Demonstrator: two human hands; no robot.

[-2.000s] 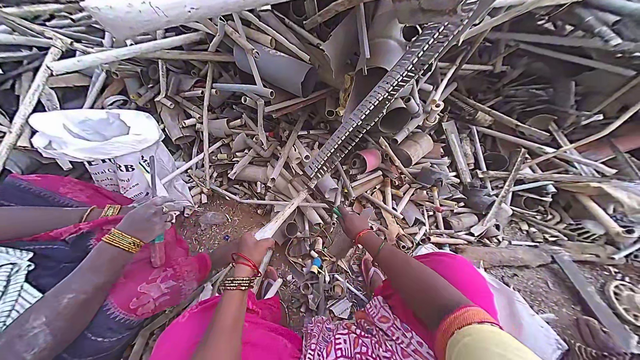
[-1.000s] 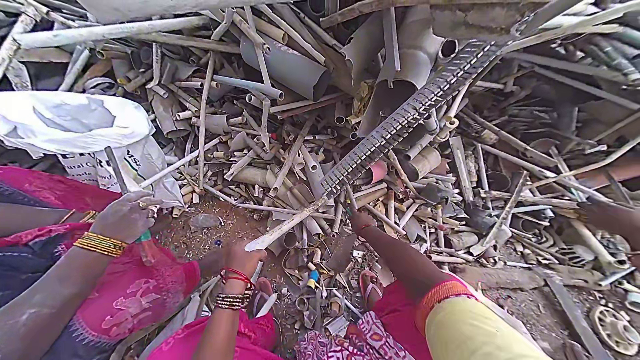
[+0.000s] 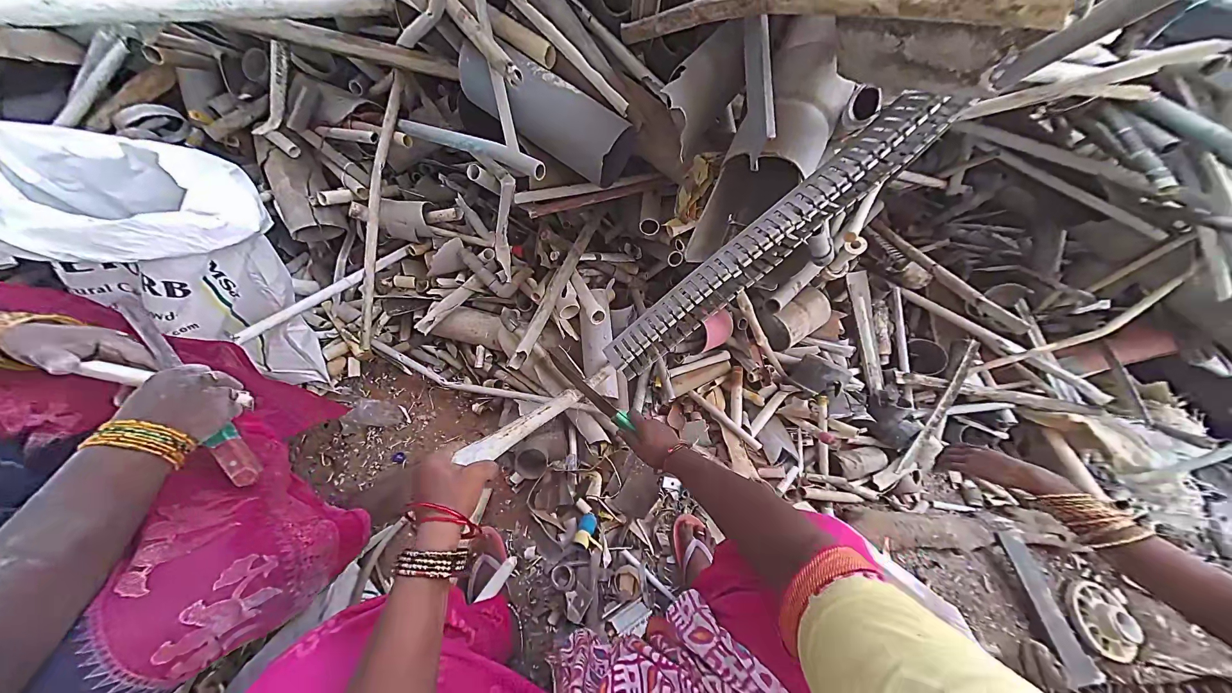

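My left hand (image 3: 450,484), with red threads and dark beaded bangles at its wrist, is closed around the near end of a flat whitish plastic strip (image 3: 515,430). The strip slants up and right over the scrap. My right hand (image 3: 647,435) grips a green-ended handle, with a dark blade (image 3: 589,392) pointing up and left across the strip. Just beyond the blade lies the lower end of a long slotted grey duct (image 3: 770,241), which rises to the upper right. Whether blade and strip touch is unclear.
Cut plastic pipes (image 3: 568,279) form a big heap ahead. At left, a person's hands (image 3: 188,399) hold a pipe and a blade beside a white sack (image 3: 221,298). Another person's hand (image 3: 996,469) reaches in from the right. A round slotted disc (image 3: 1104,621) lies at lower right.
The co-worker at left now has a pale pipe across both hands, not seen there one second ago. My left hand still holds the whitish strip.
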